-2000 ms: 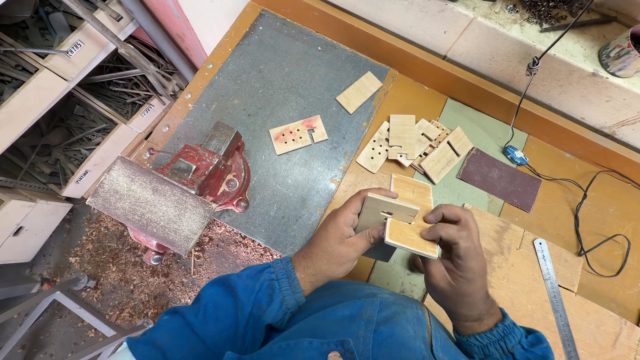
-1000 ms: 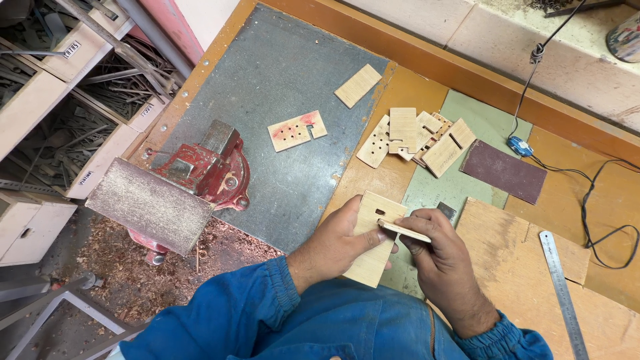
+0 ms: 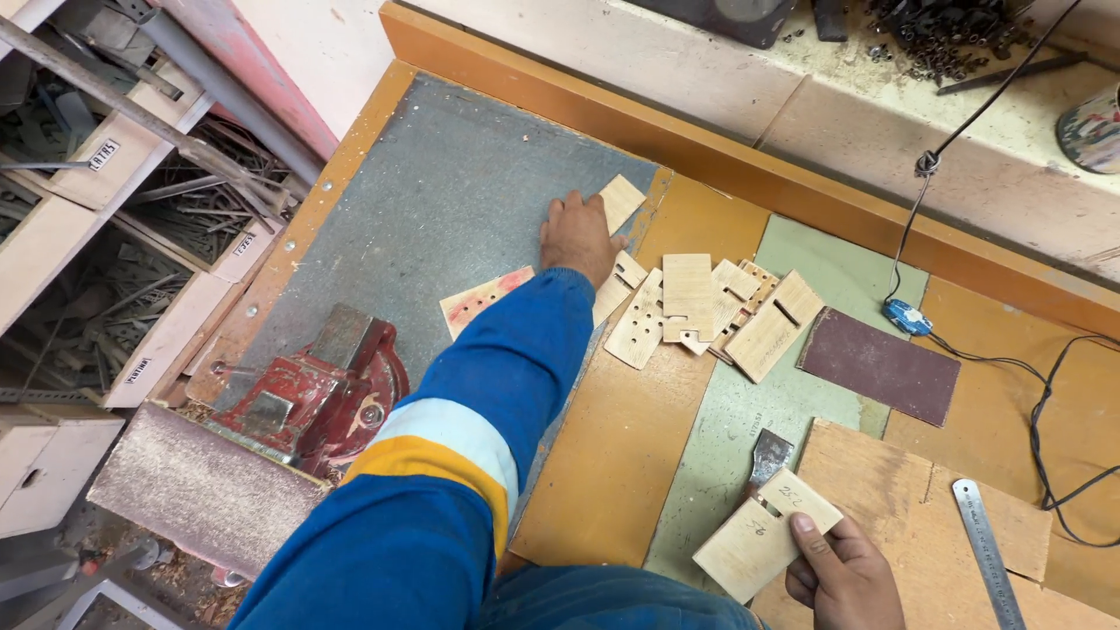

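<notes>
My left hand (image 3: 577,234) reaches over the grey metal sheet, its fingers at the lower left edge of a small plain wood plate (image 3: 623,203); whether they grip it is hidden. Another slotted wood plate (image 3: 612,287) lies just below that wrist. Near the front edge, my right hand (image 3: 847,569) holds a wood plate with a slot and pencil marks (image 3: 766,534), thumb on top. A broad metal blade (image 3: 772,457) lies just behind it. Right of my left hand is a loose pile of slotted and drilled wood plates (image 3: 687,297). My left sleeve partly covers a red-stained drilled plate (image 3: 477,302).
A red bench vise (image 3: 324,394) stands at left beside a sanding board (image 3: 206,486). Sandpaper (image 3: 879,363), a plywood board (image 3: 910,490), a steel ruler (image 3: 989,551) and a black cable (image 3: 1041,429) lie at right. Shelves of metal scrap (image 3: 131,367) stand far left.
My left hand has left the pieces held near my lap and stretched out to the plate on the metal sheet. My right hand has moved right with a plate. A slotted plate now lies left of the pile.
</notes>
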